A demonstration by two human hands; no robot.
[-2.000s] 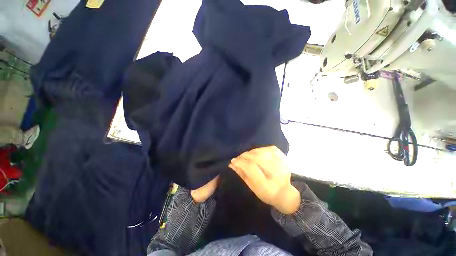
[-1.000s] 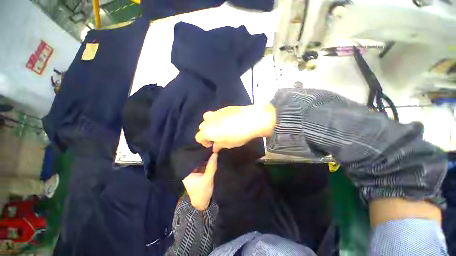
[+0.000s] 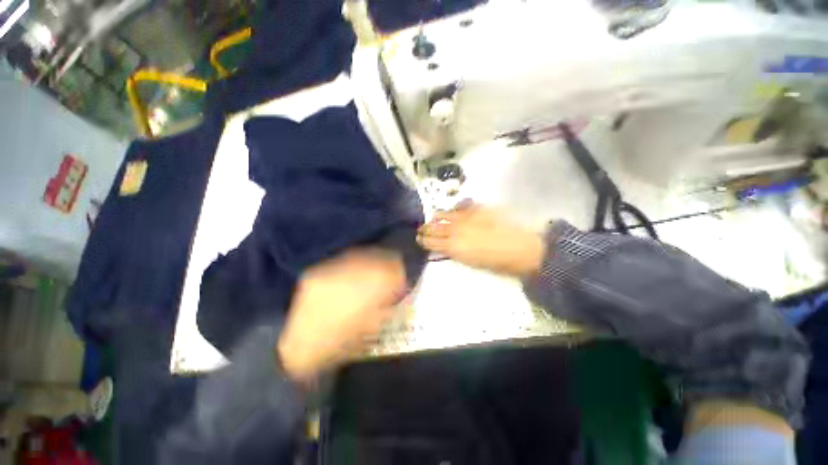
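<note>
A navy garment piece (image 3: pixel 318 195) lies bunched on the white machine table, its right edge close to the needle area of the sewing machine (image 3: pixel 536 64). My right hand (image 3: pixel 481 238) pinches the garment's edge just in front of the presser foot (image 3: pixel 445 186). My left hand (image 3: pixel 345 309) is blurred and lies on the garment's front part, its fingertips near the edge. Whether its fingers grip the cloth is hard to tell.
Black-handled shears (image 3: pixel 606 189) lie on the machine bed right of the needle. A large navy garment pile (image 3: pixel 150 236) with a tan paper label (image 3: pixel 133 178) hangs left of the table (image 3: pixel 195 309). Yellow tube frames (image 3: pixel 168 80) stand behind. Thin tools lie at the right.
The garment piece has moved from the table's front edge to the needle area. Both hands have moved apart; the right is now at the presser foot. The view has shifted toward the machine.
</note>
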